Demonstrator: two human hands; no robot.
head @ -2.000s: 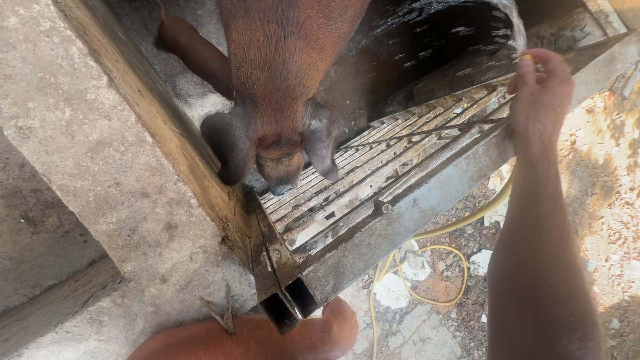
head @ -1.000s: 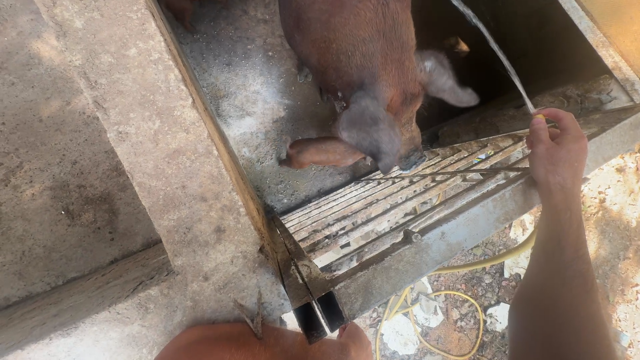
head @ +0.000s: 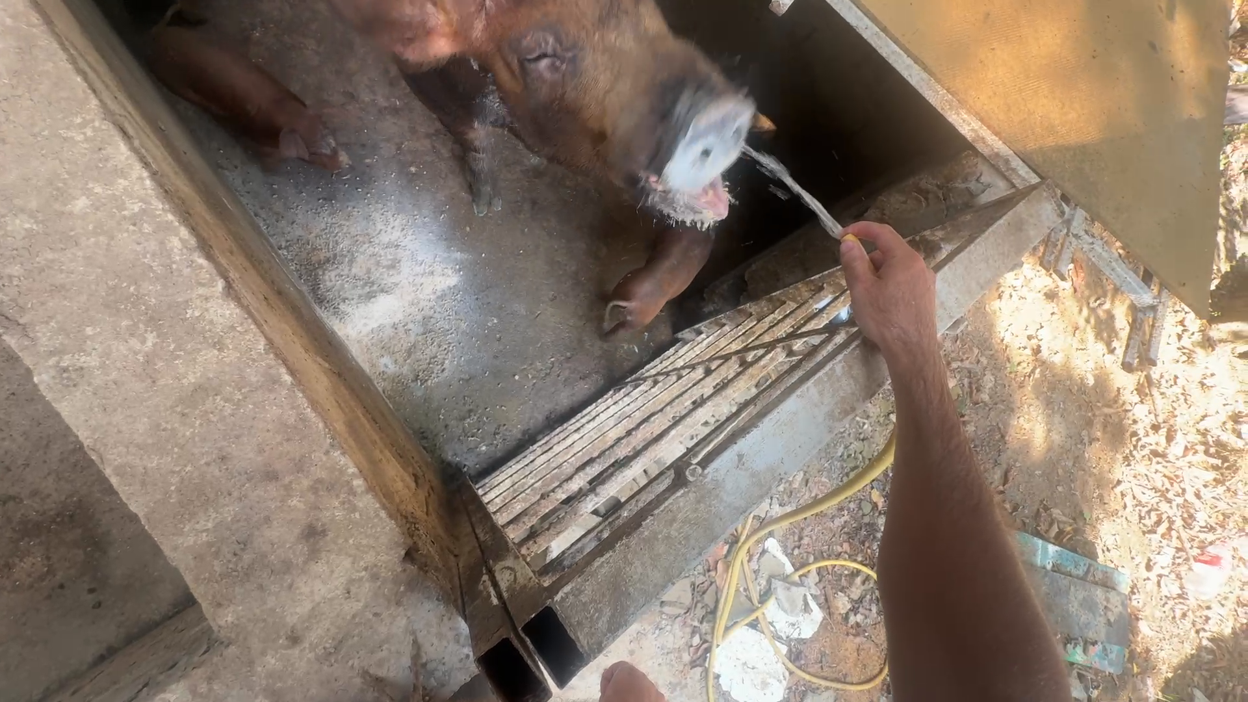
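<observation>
My right hand (head: 889, 288) grips the yellow tip of a hose over the top rail of a metal gate. A water stream (head: 795, 188) runs from it to the snout of a large brown pig (head: 595, 88), whose mouth is open. One piglet (head: 668, 278) stands below the big pig's head, near the gate; another piglet (head: 239, 93) is at the upper left of the pen. A yellow hose (head: 829, 502) passes behind my forearm and lies looped on the ground. My left hand is out of view.
The slatted metal gate (head: 741, 448) meets a concrete wall (head: 244, 390) at the lower left. A tan sheet (head: 1082, 107) covers the upper right. White rubble (head: 751, 663) lies outside. A rounded skin-coloured shape (head: 629, 682), unclear, shows at the bottom edge.
The large pig has raised and turned its head toward my hand, mouth now open in the stream. Its head was low by the gate before. My right hand still grips the hose tip.
</observation>
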